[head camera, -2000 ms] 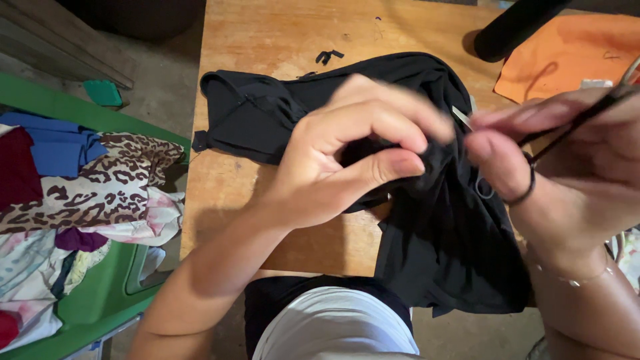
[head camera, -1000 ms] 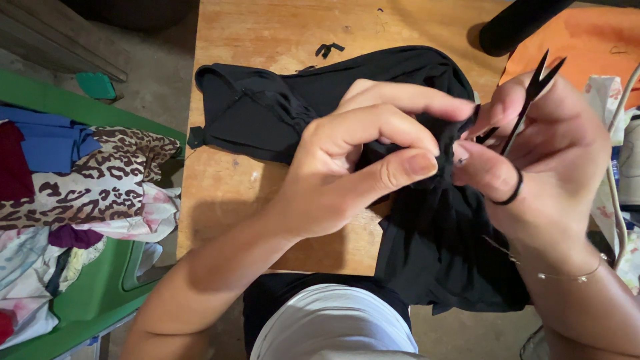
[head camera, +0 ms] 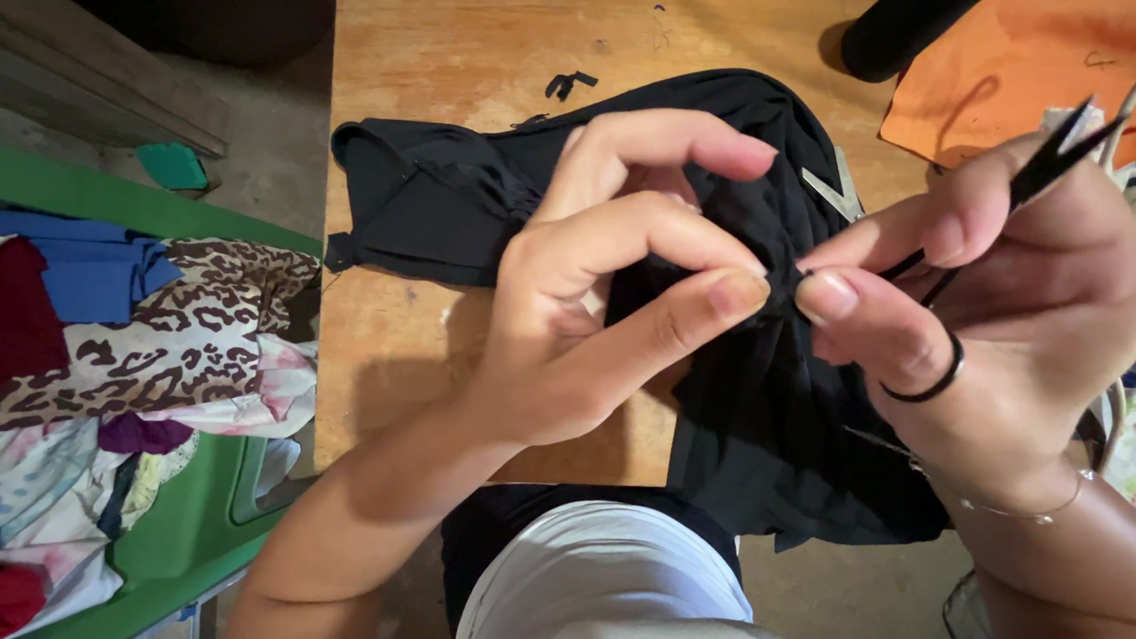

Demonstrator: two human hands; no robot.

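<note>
My left hand [head camera: 621, 284] pinches thumb and index finger together at bunched cloth of a black garment [head camera: 426, 204]; the exact spot gripped is partly hidden. Close to its right, my right hand [head camera: 958, 266] pinches a small dark bit between thumb and fingertip. Black scissors [head camera: 1034, 182] are held in that same hand, their blades parted and pointing up and right. A dark loop circles the right thumb. Just behind the right fingers is a silver metal piece [head camera: 834, 191] with two spread prongs. The garment lies across the wooden table [head camera: 550, 453] and hangs past its near edge.
Small black scraps [head camera: 570, 84] lie behind the garment. A dark cylinder [head camera: 896, 35] and orange cloth [head camera: 967, 75] are at the back right. To the left, a green plastic bin [head camera: 177, 524] holds mixed clothes, including leopard-print cloth [head camera: 169, 346].
The scissor blades in my right hand have swung outward to the right. My left index and thumb have closed tip to tip, and the silver prongs have come into view behind my right fingers.
</note>
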